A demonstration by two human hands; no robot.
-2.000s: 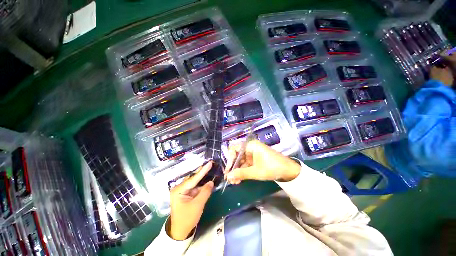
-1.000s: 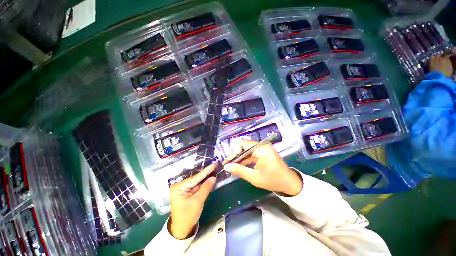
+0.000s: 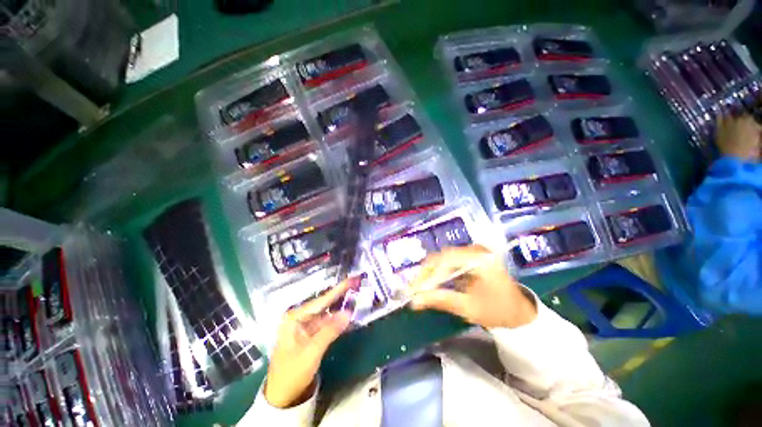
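Observation:
My left hand [image 3: 309, 334] is at the near edge of the near blister tray [image 3: 284, 229], fingers closed around a phone half-assembly [image 3: 364, 293] that is partly hidden and blurred. A long black adhesive pad strip [image 3: 358, 188] runs from my left fingertips up across the tray units. My right hand [image 3: 468, 283] is just right of it, over the tray's near right corner, holding pale tweezers [image 3: 468, 265] like a pen. The tweezer tip is blurred, and I cannot tell if it carries a pad. Other black units with red edges lie in the tray pockets.
A second blister tray [image 3: 551, 154] of units lies right. A gridded black strip bundle [image 3: 196, 288] and stacked trays [image 3: 109, 334] are left. A co-worker's blue sleeve [image 3: 731, 225], a tray [image 3: 698, 79] and a blue stool [image 3: 614, 304] are at right. A paper [image 3: 154, 48] lies top left.
My right hand has moved right, away from my left hand, with the tweezers. My left hand has shifted slightly down and left. The strip's near end swings slightly. The whole view has shifted a little.

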